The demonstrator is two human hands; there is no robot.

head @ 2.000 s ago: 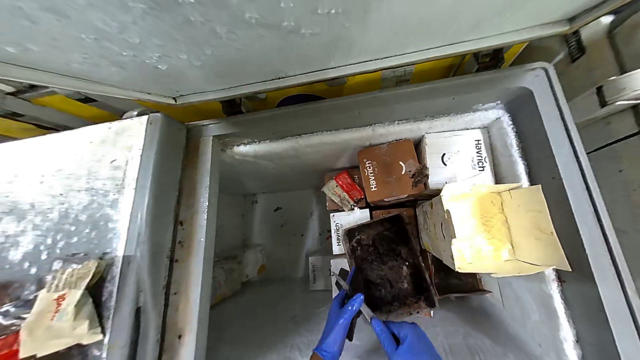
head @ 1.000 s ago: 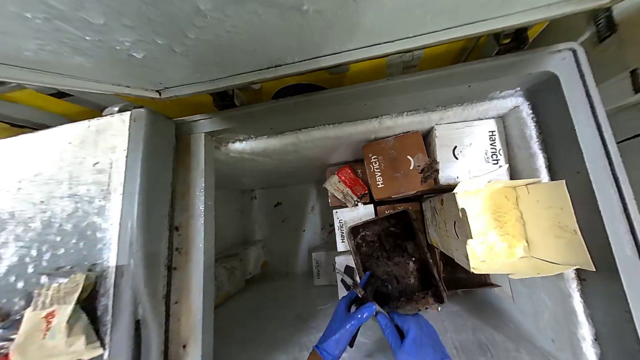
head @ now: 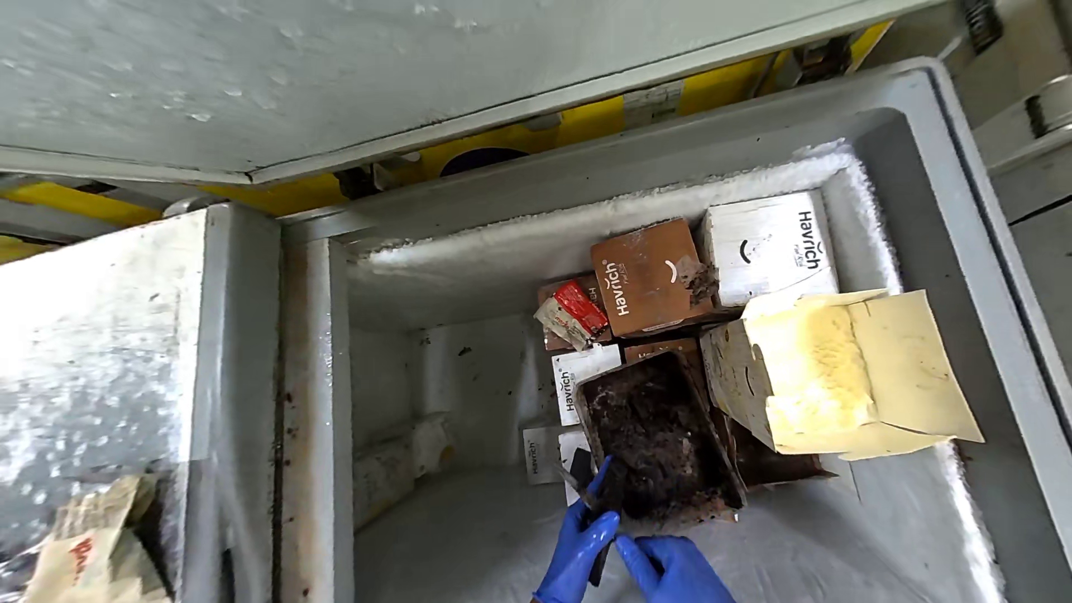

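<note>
My left hand [head: 579, 548], in a blue glove, grips a dark-handled tool [head: 600, 563] at the near left corner of an open box of dark brown frozen contents [head: 649, 431]. A narrow metal part shows beside its fingers; the tool's exact kind is unclear. My right hand [head: 674, 569], also gloved in blue, is just right of it, fingertips near the handle; whether it holds anything cannot be told. An open box of pale yellow contents [head: 825, 377] stands to the right. Brown [head: 645, 276] and white [head: 766, 247] cartons are behind.
All this sits inside a grey chest freezer [head: 620, 188] with frosted walls. A red and cream wrapper [head: 574, 314] lies on a carton. A crumpled cream packet [head: 96, 553] rests on the frosty metal surface at left. The raised lid [head: 377, 75] spans the top.
The tool in my left hand has turned, with its dark handle now pointing down toward me. My right hand has moved slightly relative to the box.
</note>
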